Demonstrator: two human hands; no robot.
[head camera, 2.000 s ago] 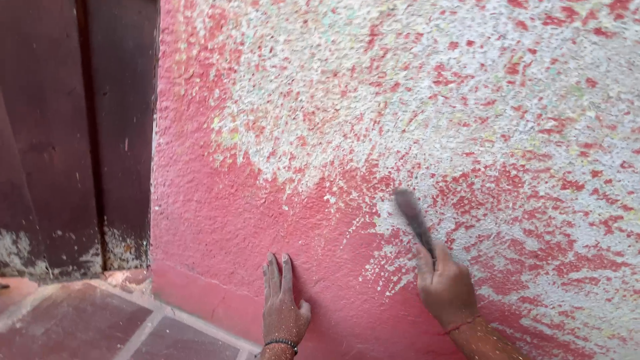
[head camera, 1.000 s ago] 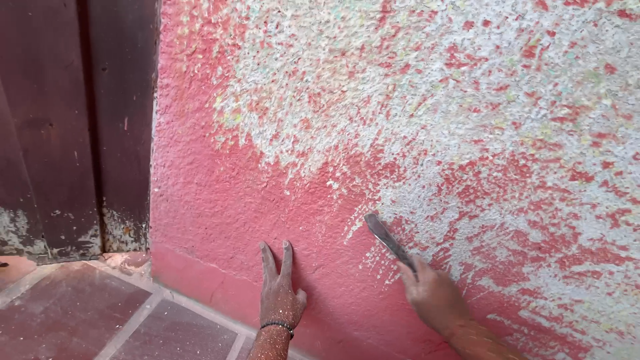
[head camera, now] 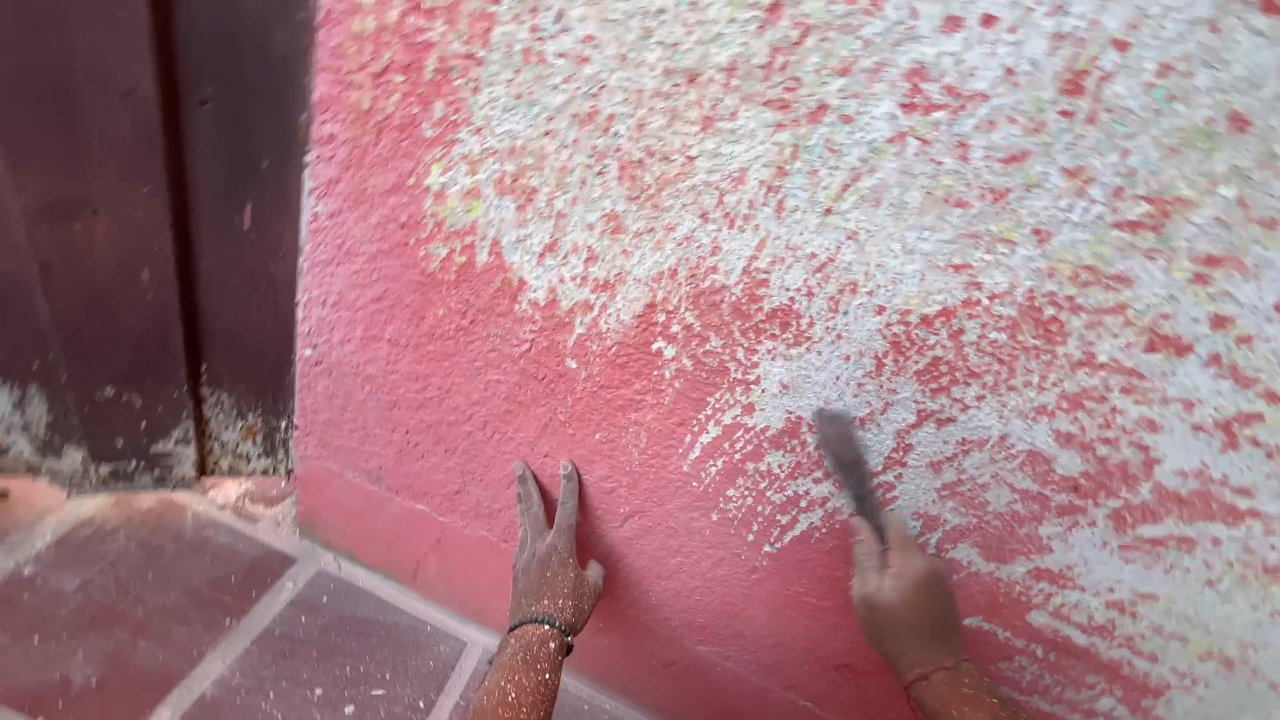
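My left hand (head camera: 552,570), dusty and wearing a dark beaded bracelet, rests with spread fingers against the lower pink part of a rough painted wall (head camera: 420,400). In my right hand (head camera: 905,600), which has a thin red string at the wrist, is a flat scraper (head camera: 848,460), blurred, its blade pointing up and left. The blade lies over a patch where the pink paint is scraped to white. Whether its edge touches the wall cannot be told. Above and to the right, the wall shows white with pink flecks and a few yellow and green spots.
A dark brown door or panel (head camera: 90,250) with a worn, pale lower edge stands left of the wall. Below are reddish-brown floor tiles (head camera: 360,640) with pale joints, sprinkled with paint flakes and dust. A pink skirting band (head camera: 400,530) runs along the wall's foot.
The scraper has swung between differing angles over the same part of the wall, in my right hand throughout. My left hand stays against the wall. More white streaks show left of the blade than two seconds ago.
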